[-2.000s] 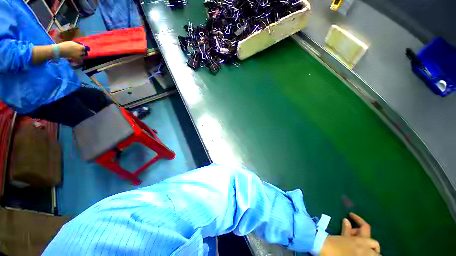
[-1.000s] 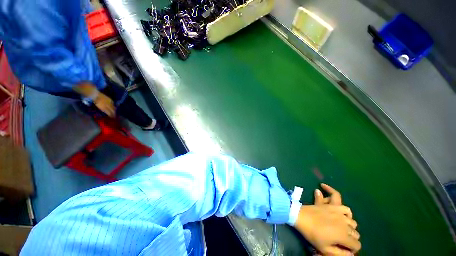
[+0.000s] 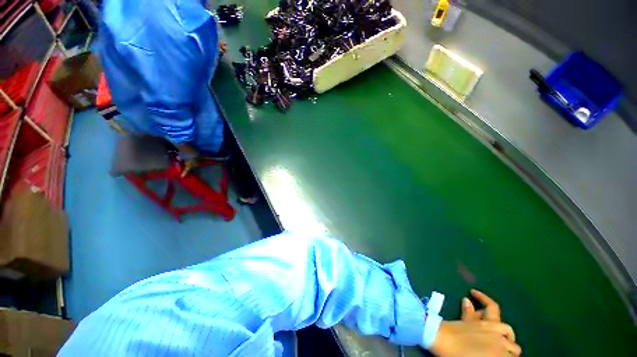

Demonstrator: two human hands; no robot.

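Observation:
My left hand [image 3: 478, 336] rests low on the right, over the green conveyor belt [image 3: 377, 188]. Its thumb and a finger are apart, and no object shows in it. The picture's bottom edge cuts off part of the hand. A pale wrist strap [image 3: 433, 321] circles the cuff of my light blue sleeve [image 3: 279, 293]. My right hand is not in view. A small, blurred reddish mark [image 3: 465, 272] shows on the belt just beyond my fingertips.
A heap of black-and-metal parts [image 3: 300, 49] lies around a long cream tray [image 3: 360, 59] up the belt. The grey back ledge holds a pale yellow card [image 3: 454, 71], a yellow tag [image 3: 440, 12] and a blue bin [image 3: 580, 87]. A person in blue [image 3: 164, 63] bends by a red stool [image 3: 188, 192].
The person in blue has moved right, beside the belt, and a hand is at the stool. The view has shifted back and forth. My left hand stays over the belt.

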